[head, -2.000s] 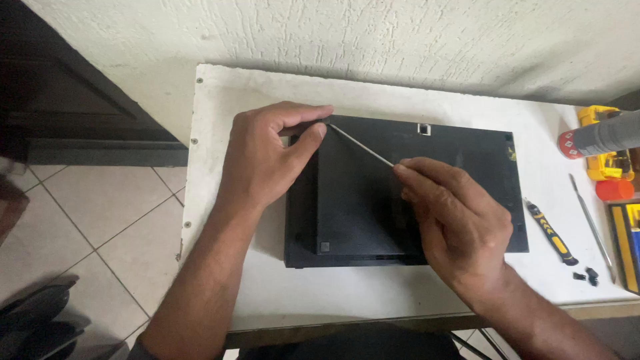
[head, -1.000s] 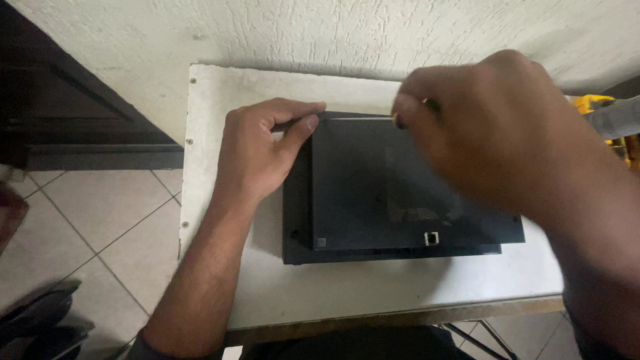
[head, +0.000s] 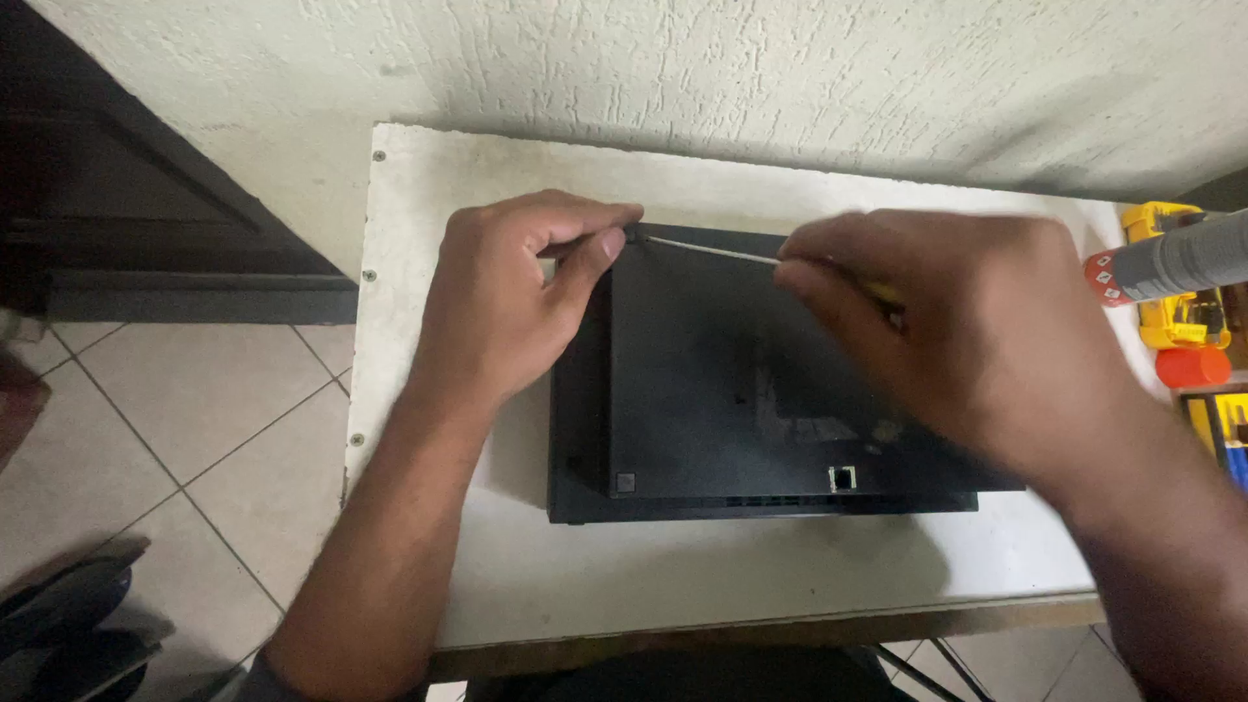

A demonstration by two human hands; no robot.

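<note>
A black, flat-panelled device casing (head: pixel 682 390) lies on the white board in the middle of the head view. My left hand (head: pixel 526 292) is at its upper left corner, thumb and index finger pinched on something small and dark there. My right hand (head: pixel 946 331) is over the right part of the casing and grips a thin metal tool, whose shaft (head: pixel 712 251) runs left to that same corner, its tip close by my left thumb. The tool's handle is mostly hidden in my right hand. A small square opening with a pale edge (head: pixel 842 479) is near the casing's lower edge.
The white board (head: pixel 507 604) meets a textured wall behind. At its right side are a grey cylinder with a red band (head: pixel 1150 263), a yellow case (head: pixel 1185 317), an orange-red cap (head: pixel 1193 367) and a tray with yellow and blue items (head: pixel 1219 429). Tiled floor is at the left.
The tool is back at a slant to the corner after lying nearly level along the top edge. My right hand has shifted about over the casing; my left hand has kept its place.
</note>
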